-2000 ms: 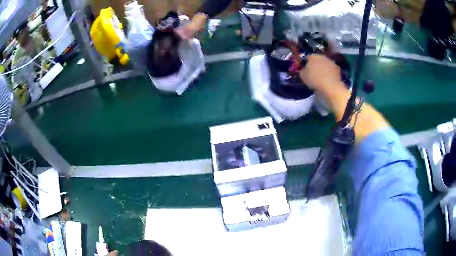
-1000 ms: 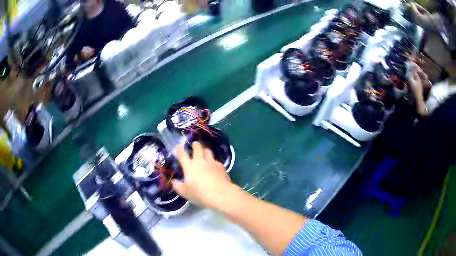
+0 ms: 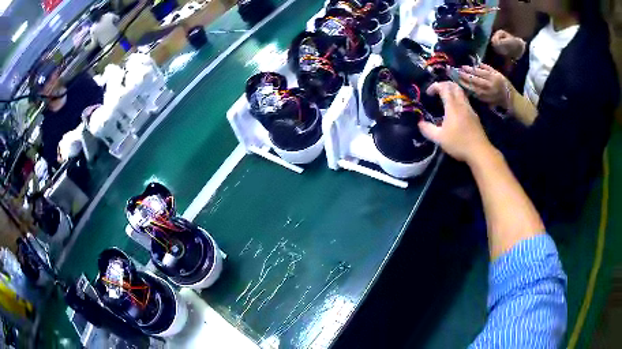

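Note:
My right hand [image 3: 455, 124] is at the near edge of an open camera unit [image 3: 402, 140], a white housing with a black cup and coloured wires. Its thumb and fingers are apart at the unit's right side; a firm hold does not show. Two more open units, one farther [image 3: 181, 252] and one nearer [image 3: 146, 300], stand at the lower left beside the white mat [image 3: 218, 326], upright with wires showing. My left hand is out of the picture.
Rows of similar units, including one at the left front [image 3: 293, 126], stand on the green surface [image 3: 293, 225]. A person's hands [image 3: 487, 85] are close beyond mine at right. A dark screwdriver [image 3: 99, 310] is at lower left. White housings [image 3: 126, 102] stand across the line.
My right hand has left the two units by the mat and moved to the unit rows. The view has swung right. Those two units now stand free at lower left.

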